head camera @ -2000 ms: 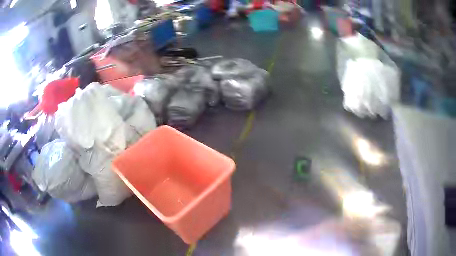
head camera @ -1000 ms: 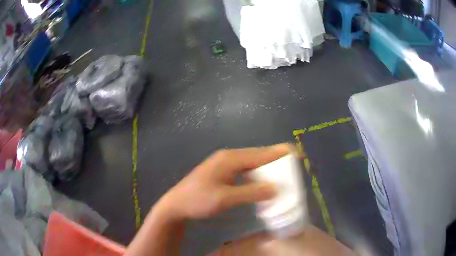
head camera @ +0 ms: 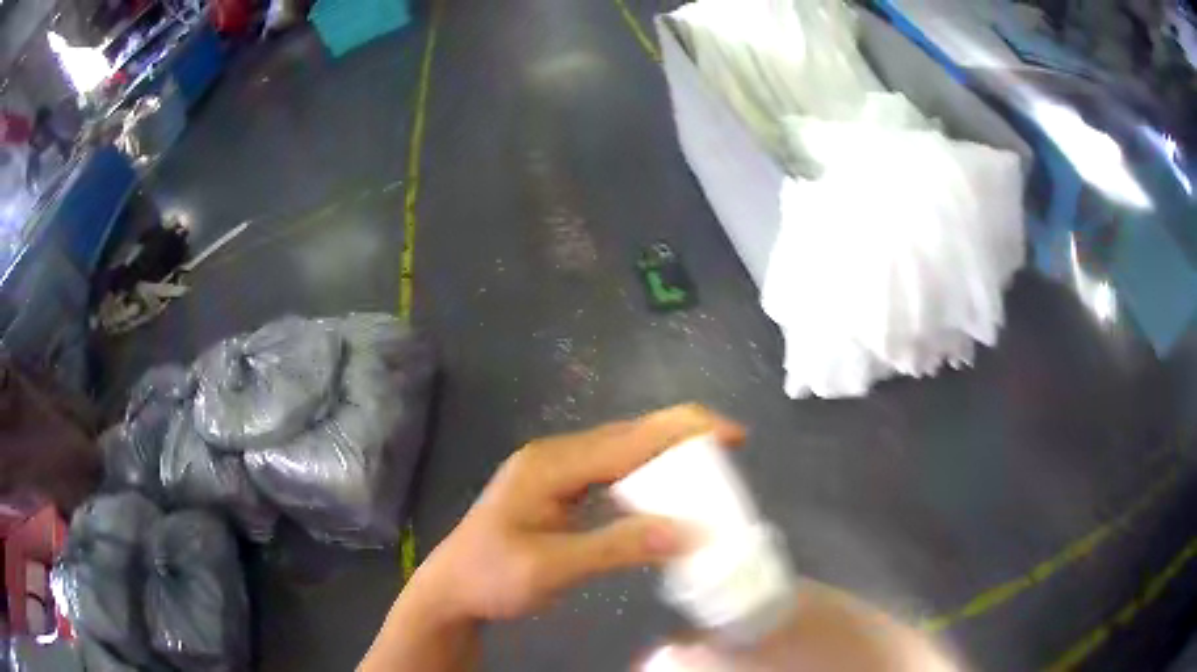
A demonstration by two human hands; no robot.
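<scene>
A small white plastic bottle (head camera: 715,525) is tilted in front of me at the lower middle, its narrower end pointing down and right. My left hand (head camera: 558,512) grips its upper end between thumb and fingers. My right hand (head camera: 827,637) is blurred and cut off by the bottom edge, just below the bottle's lower end. Its fingers are mostly hidden, and I cannot tell whether it touches the bottle.
Grey plastic-wrapped bundles (head camera: 315,420) lie on the floor at left. A large bin (head camera: 729,171) with white fabric (head camera: 893,250) hanging over its rim stands at right. A green floor marking (head camera: 667,278) and yellow lines mark the dark floor. A teal crate (head camera: 357,20) is far back.
I have moved forward along the floor. The orange crate has left view and the fabric bin looks nearer. Both hands came into view with the bottle and stay low in the middle.
</scene>
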